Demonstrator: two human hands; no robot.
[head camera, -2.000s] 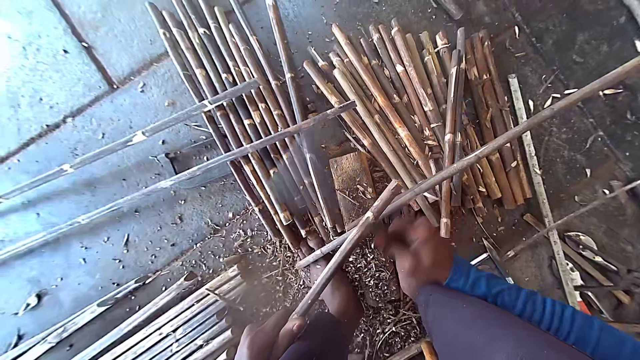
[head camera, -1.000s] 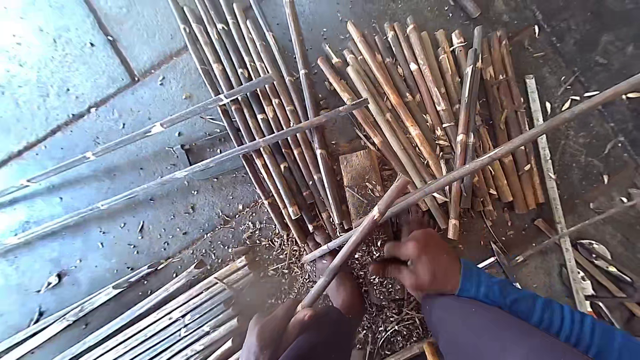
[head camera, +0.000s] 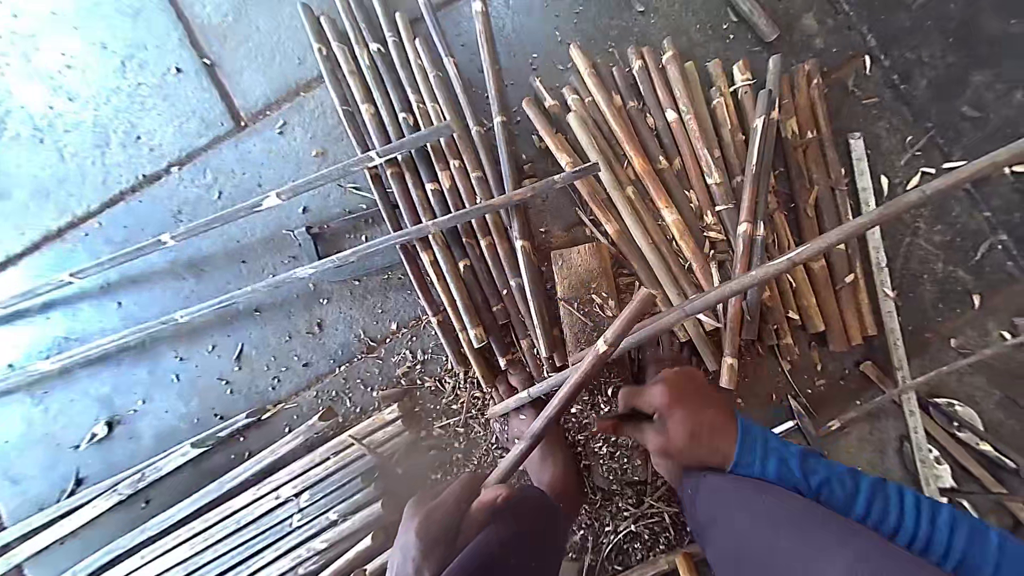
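Note:
My left hand (head camera: 440, 520), at the bottom centre, is closed around the lower end of a short brown cane stick (head camera: 568, 392) that slants up to the right. The stick's upper end crosses a long cane pole (head camera: 768, 272) that runs off the right edge. My right hand (head camera: 676, 420), at the end of a blue sleeve, is closed on a small dark object (head camera: 620, 422) whose kind cannot be made out. It is below the long pole, to the right of the short stick. A wooden block (head camera: 584, 296) lies beyond the crossing, near my bare feet.
Cut cane sticks (head camera: 688, 176) lie in a pile at the upper right. Longer canes (head camera: 416, 168) fan out at the upper centre, crossed by two pale poles (head camera: 272, 288). More canes (head camera: 264, 496) lie lower left. Shavings (head camera: 632, 504) cover the floor between my legs. A whitish strip (head camera: 888, 320) lies right.
My right hand has moved down and away from the long pole, beside which it was two seconds ago. My left hand keeps its hold on the short stick.

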